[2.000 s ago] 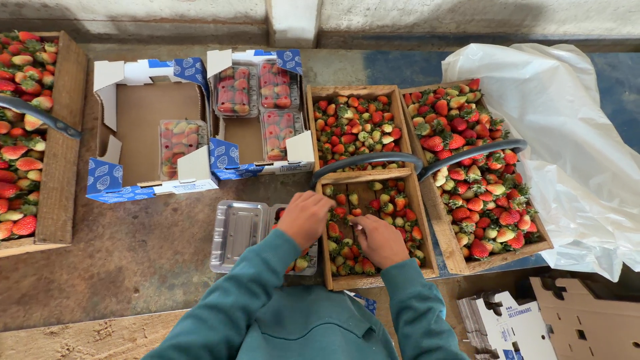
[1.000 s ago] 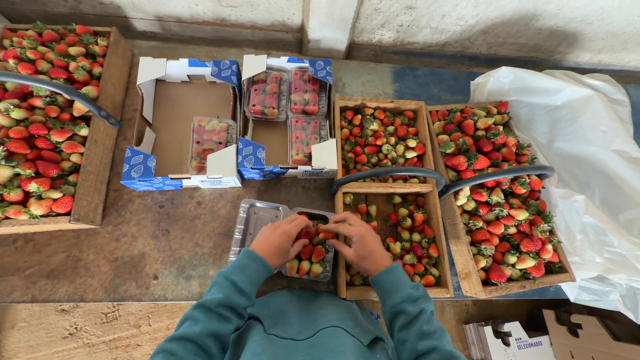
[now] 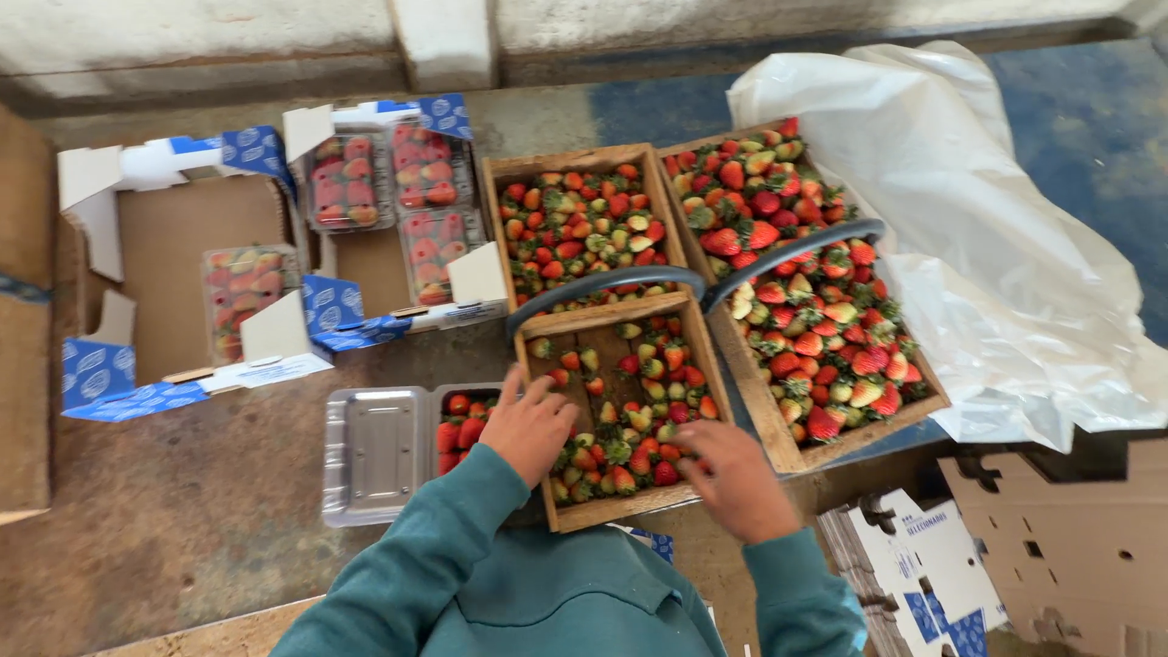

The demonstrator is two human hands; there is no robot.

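My left hand point(image 3: 527, 427) is over the left edge of the near wooden crate point(image 3: 630, 505), beside the clear plastic clamshell point(image 3: 376, 456); whether its fingers hold anything is hidden. The clamshell lies with its lid folded out to the left and strawberries point(image 3: 461, 429) in its other half, partly covered by my left hand. At the crate's right side, my right hand point(image 3: 737, 479) reaches in with fingertips at the loose strawberries point(image 3: 639, 452); I cannot tell whether it grips one. Bare wood shows in the crate's upper left part.
Behind stands another strawberry crate point(image 3: 497, 196) under a dark handle point(image 3: 602, 281); a longer full crate point(image 3: 776, 429) is at right, beside white plastic sheeting point(image 3: 1013, 246). Two cardboard trays point(image 3: 164, 265) point(image 3: 365, 265) hold closed clamshells point(image 3: 351, 182). Flat cardboard point(image 3: 1077, 538) lies lower right.
Both hands have moved from the clamshell to the near crate on its right. Some strawberries show in the clamshell beside my left hand. The view has shifted.
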